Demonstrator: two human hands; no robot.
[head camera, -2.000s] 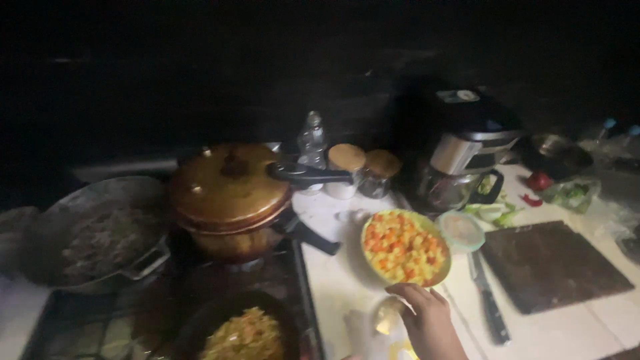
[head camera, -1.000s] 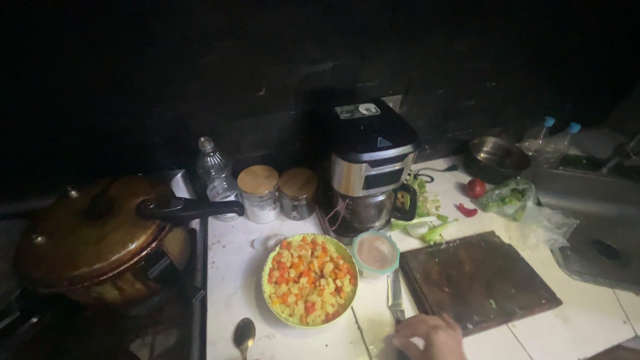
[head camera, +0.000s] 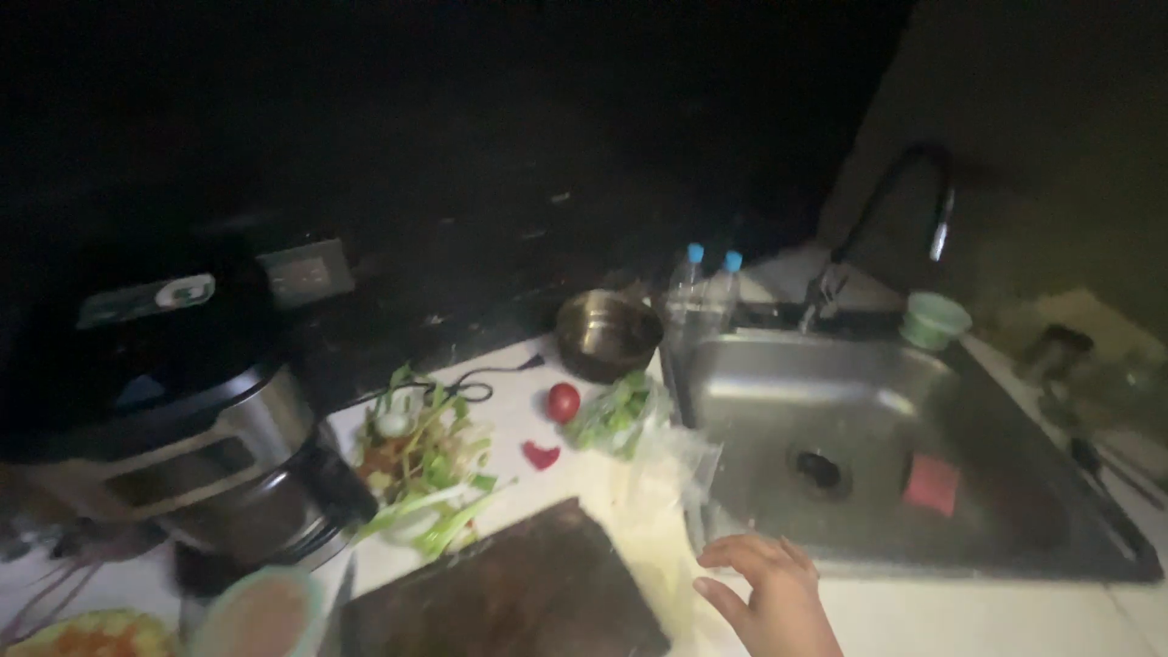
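My right hand (head camera: 762, 589) is at the lower right, over the counter by the front edge of the steel sink (head camera: 876, 570). Its thumb and fingers are apart and hold nothing. Left of it lies a dark cutting board (head camera: 511, 593). Beyond the hand, a clear plastic bag with green leaves (head camera: 625, 415) rests beside the sink. A red tomato (head camera: 563, 402) and a red vegetable piece (head camera: 540, 454) lie left of the bag. My left hand is out of view.
A coffee maker (head camera: 219, 429) stands at left, with vegetable trimmings (head camera: 424, 456) beside it. A round tub (head camera: 260, 616) and a bowl of diced vegetables (head camera: 100, 634) are lower left. A metal pot (head camera: 609, 333) and capped bottles (head camera: 721, 297) stand behind. The sink holds a pink sponge (head camera: 932, 484).
The view has swung far right to the sink. My right hand was low by the knife beside the cutting board; now it is right of the board, near the sink.
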